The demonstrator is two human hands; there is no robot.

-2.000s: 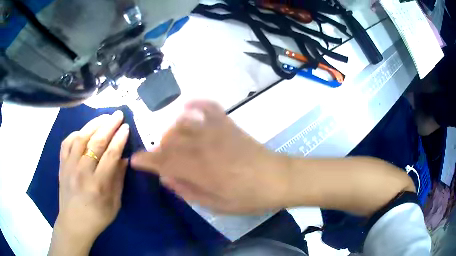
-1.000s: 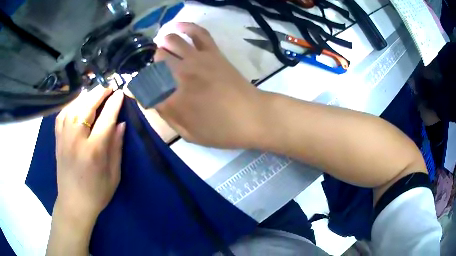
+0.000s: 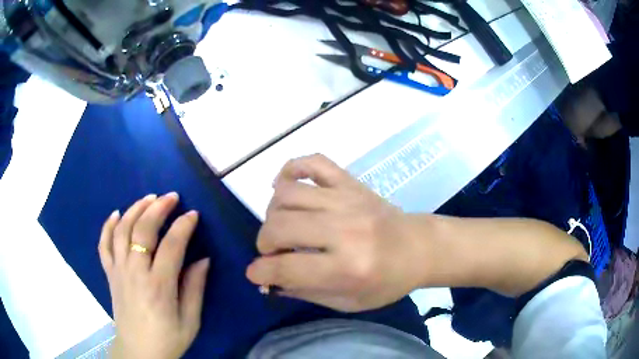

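Note:
A navy fabric panel [image 3: 105,168] lies flat on the machine bed, its upper end under the lit presser foot [image 3: 160,100]. A narrow black strip [image 3: 198,163] runs down the panel's right edge from the foot. My left hand [image 3: 154,270] rests palm down on the panel, fingers a little apart, with a ring on one finger. My right hand [image 3: 326,238] is at the panel's right edge, fingers curled over the strip's line; its thumb side is hidden, so I cannot tell whether it pinches the strip. A grey knob-like part [image 3: 188,78] sits right of the foot.
The machine head [image 3: 84,49] fills the upper left. Orange and blue handled snips [image 3: 420,76] lie among loose black strips [image 3: 364,35] at the top. A black-handled tool [image 3: 490,38], a paper sheet [image 3: 571,38] and a ruler scale [image 3: 403,165] are to the right.
Both hands have moved down, away from the needle area; my right hand has left the grey part. The panel under the foot is now uncovered. The machine appears higher and smaller in view.

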